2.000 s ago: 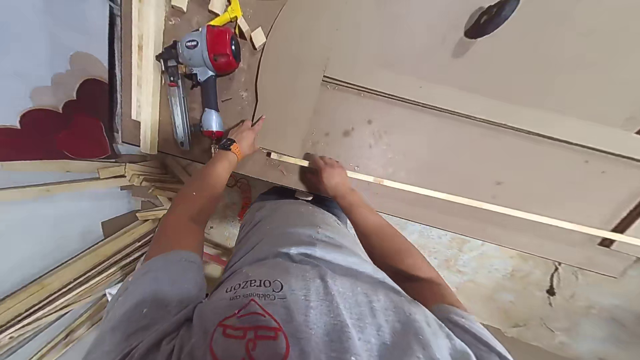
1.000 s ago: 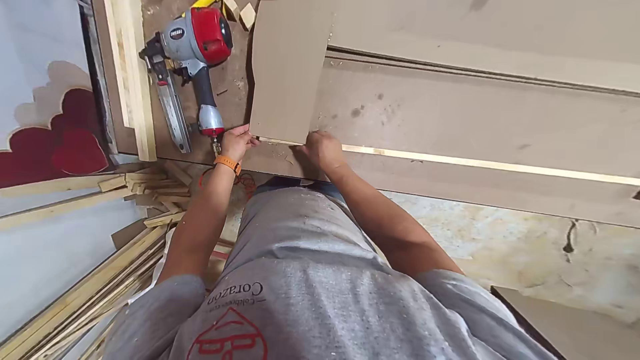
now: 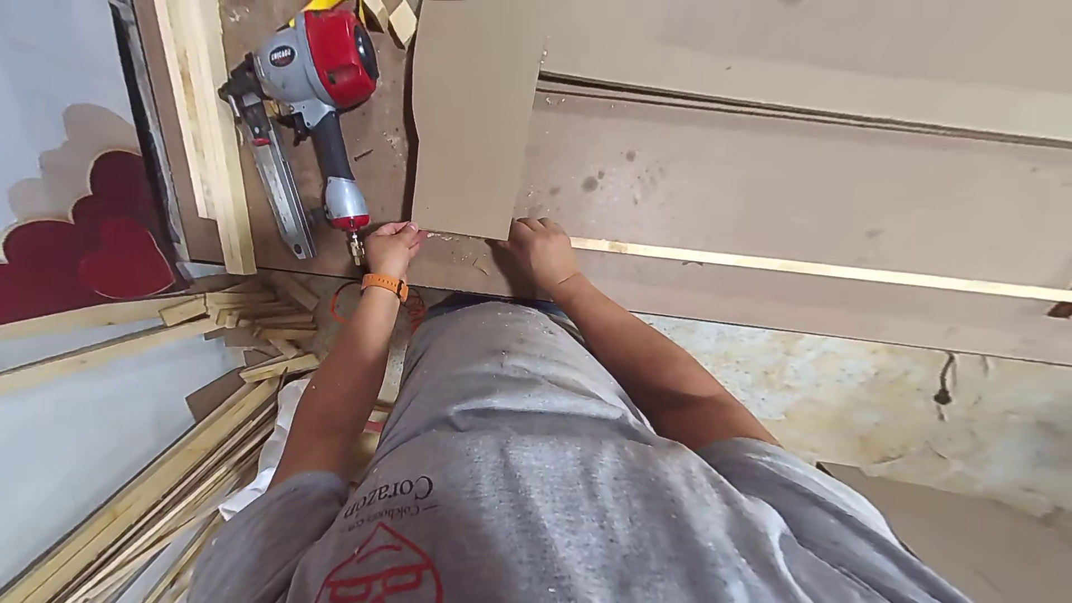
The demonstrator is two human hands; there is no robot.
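A narrow piece of brown fiberboard or cardboard lies across the left end of a thin pale wood strip. My left hand, with an orange watch band on the wrist, has its fingertips at the piece's lower left corner. Curled over its lower right corner and the strip is my right hand, gripping there; its fingertips are partly hidden. Left of the piece, a red and grey pneumatic nailer lies on its side, its hose fitting close to my left hand.
Long wood battens line the left side of the worktable. Small wood blocks sit beyond the nailer. Large brown sheets cover the far side. Below left lies a pile of wood strips, with a panel bearing red hearts above it.
The narrow brown piece now lies over the strip's left end, which was exposed two seconds ago. My left hand has drawn its extended fingers in to the piece's corner. The view has shifted closer.
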